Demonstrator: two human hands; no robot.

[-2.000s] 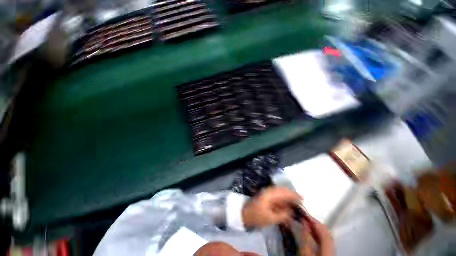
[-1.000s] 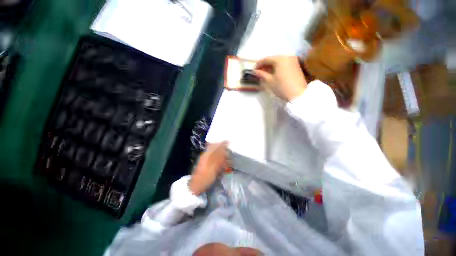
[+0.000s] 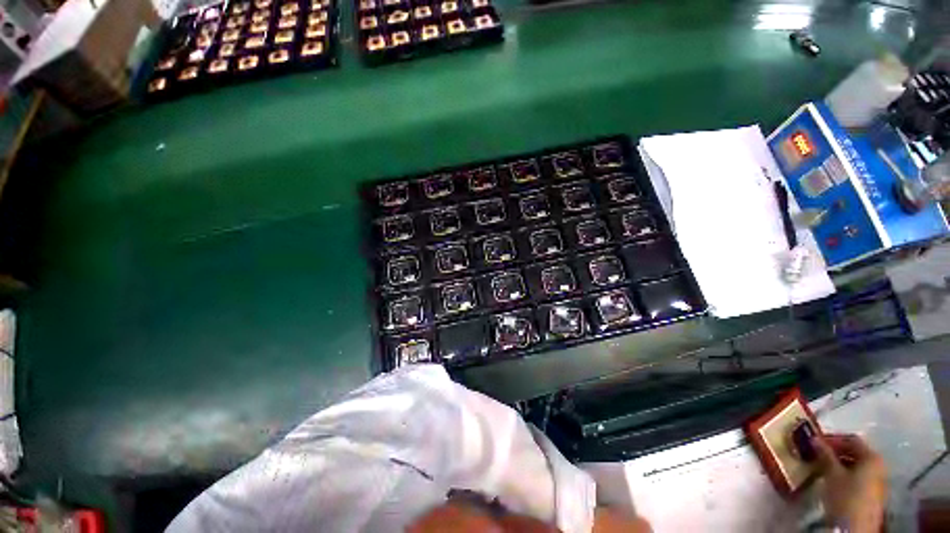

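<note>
A black tray (image 3: pixel 550 242) on the green bench holds small black rounded-square cases in most pockets; three right and front pockets are bare. The assembly jig, with a red-brown rim and cream top (image 3: pixel 770 448), lies on the white machine base at lower right. My right hand (image 3: pixel 856 474) is at the jig, its fingertips on a small dark case (image 3: pixel 803 440) over the cream top. My left sleeve crosses the bottom middle. Only a sliver of my left hand (image 3: pixel 622 521) shows at the bottom edge, cut off, so its grip is hidden.
White sheets (image 3: pixel 729 213) with a dark pen (image 3: pixel 783 213) lie right of the tray. A blue box (image 3: pixel 839 198) stands behind them. Two more filled trays (image 3: pixel 250 42) lie at the far left, beside a cardboard box (image 3: pixel 89 52). The white machine base (image 3: pixel 688 495) is at lower right.
The view has swung back over the bench. My left hand has moved to the bottom edge, mostly out of view. My right hand is still at the jig with the dark case.
</note>
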